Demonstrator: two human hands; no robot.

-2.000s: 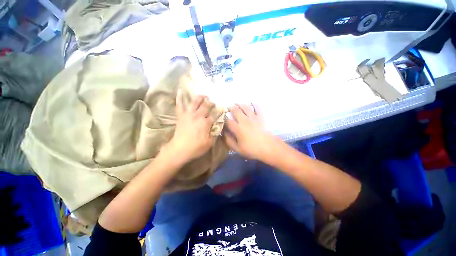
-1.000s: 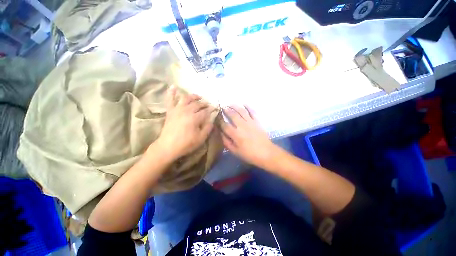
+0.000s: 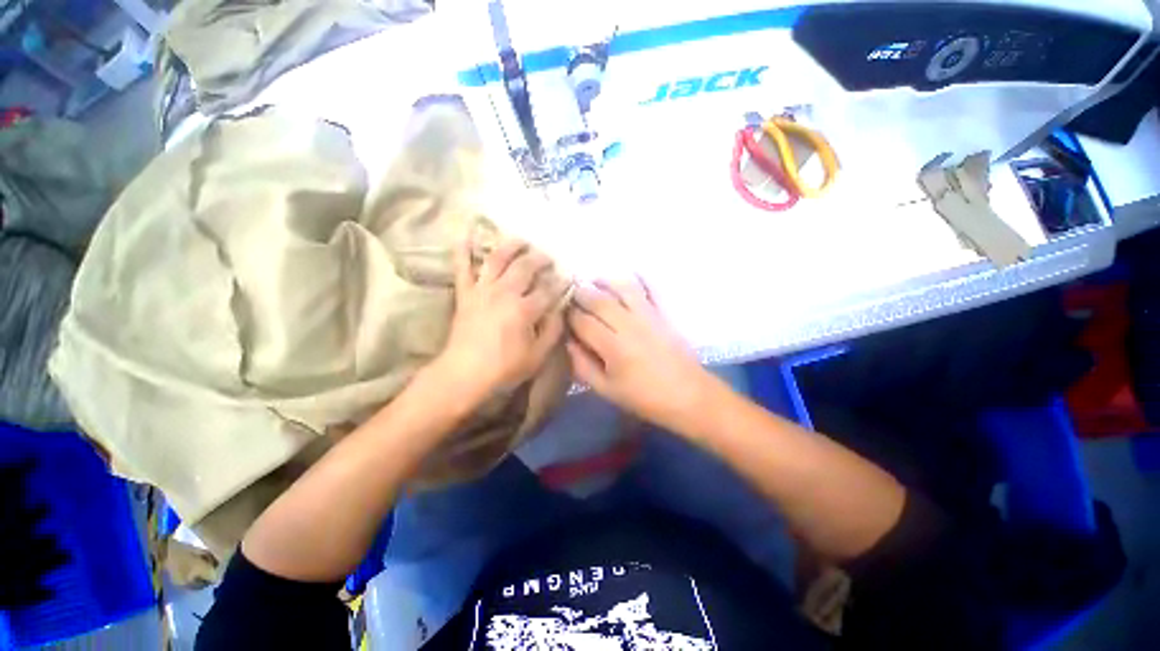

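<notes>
A large khaki garment (image 3: 293, 280) lies bunched on the table left of the needle and hangs over the front edge. My left hand (image 3: 506, 312) is on the garment and grips its right-hand part. My right hand (image 3: 626, 341) pinches the garment's edge at its fingertips, touching close to my left fingertips. The pinched edge is small and mostly hidden by my fingers. The presser foot and needle (image 3: 575, 172) stand above and behind my hands, and the cloth in my fingers is in front of them.
Red and yellow handled snips (image 3: 782, 163) lie on the machine bed. Cut tan pieces (image 3: 972, 210) lie beside a dark parts tray (image 3: 1058, 191) at the right. A second khaki bundle (image 3: 261, 48) is at the back left. Blue crates (image 3: 83, 547) stand on the floor at both sides.
The view shifted and came back. The cloth around my fingertips has changed its folds slightly, and less of the edge shows between my hands. Both hands keep hold near the same place.
</notes>
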